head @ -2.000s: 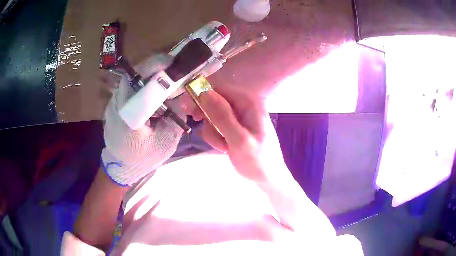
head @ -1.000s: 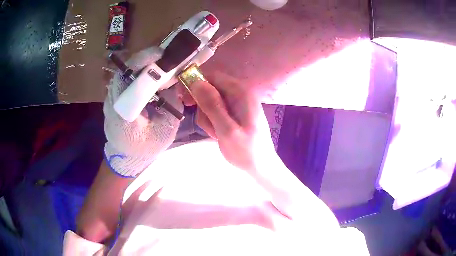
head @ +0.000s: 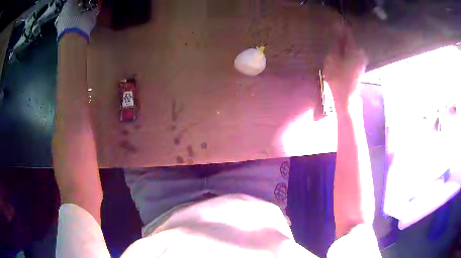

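Note:
My left hand (head: 77,21), in a white knitted glove with a blue cuff, reaches to the top left edge of the picture. Its fingers are cut off or lost among dark shapes there. My bare right hand (head: 346,59) is at the upper right over the cardboard, blurred and washed out by glare. I cannot tell whether either hand holds anything. A thin brass-coloured piece (head: 321,90) lies at the cardboard's right, just beside my right hand. A white egg-shaped squeeze bottle (head: 250,61) with a yellow nozzle lies on the cardboard between my hands.
A red and black packet (head: 128,100) with a pale label lies on the left of the tan cardboard (head: 202,126). A dark flat thing (head: 130,11) is at its far edge. White and dark toys (head: 38,25) stand at the upper left. Strong glare covers the right side.
Both hands have moved apart and away from my body, left to the upper left, right to the upper right. The white toy is gone from the middle. The brass piece has left my right hand.

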